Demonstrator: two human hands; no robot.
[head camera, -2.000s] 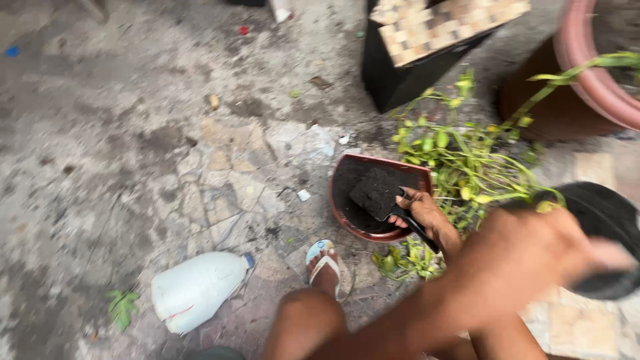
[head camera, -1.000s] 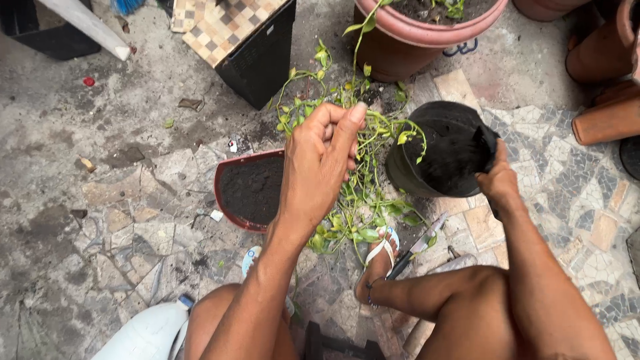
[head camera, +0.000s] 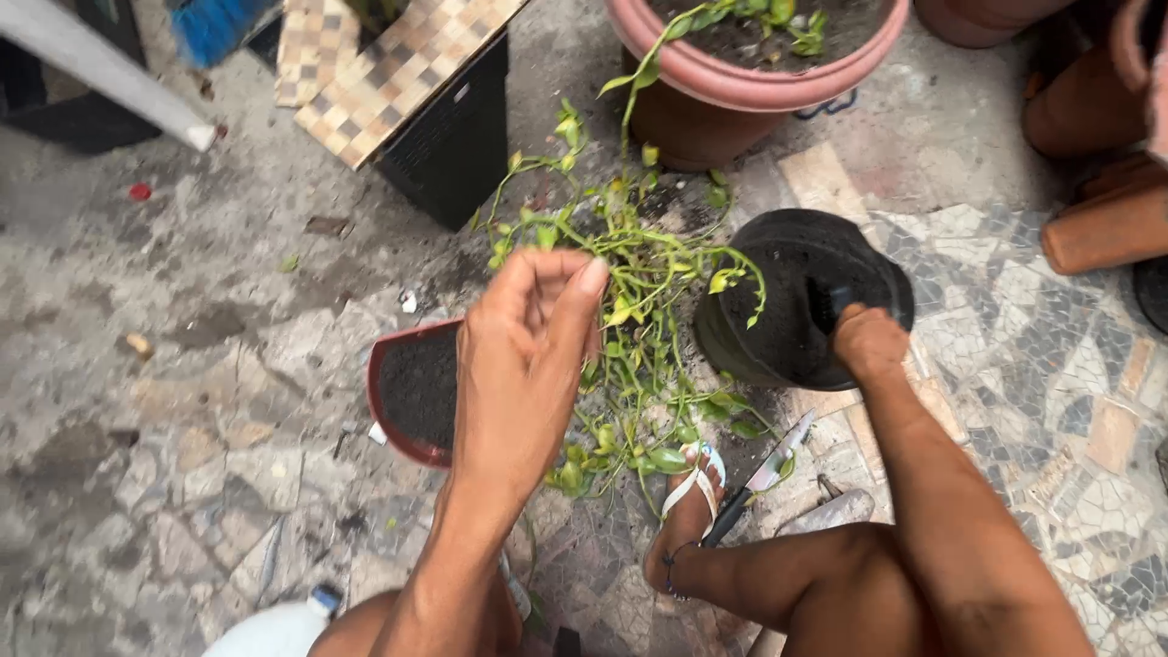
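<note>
My right hand (head camera: 871, 342) grips a small dark hand trowel (head camera: 829, 301), its blade down in the soil of a black plastic pot (head camera: 721, 338). My left hand (head camera: 538, 338) is raised over the middle, thumb near the curled fingertips; nothing shows in it. Beneath and beside it, trailing green vines (head camera: 639, 301) lie on the ground between the black pot and a reddish-brown half-round planter (head camera: 376, 383). Dark soil (head camera: 418, 383) fills much of that planter, whose right part is hidden behind my left hand and wrist.
A kitchen knife (head camera: 766, 470) lies beside my sandalled foot. A large terracotta-coloured pot (head camera: 703, 119) stands behind the vines, near a black box with a tiled top (head camera: 374, 100). More pots (head camera: 1109, 224) are at right. A white plastic jug (head camera: 274, 634) sits at lower left.
Two seconds ago my right hand held the trowel with soil over the half-round planter; now the trowel is in the black pot. The view has shifted right.
</note>
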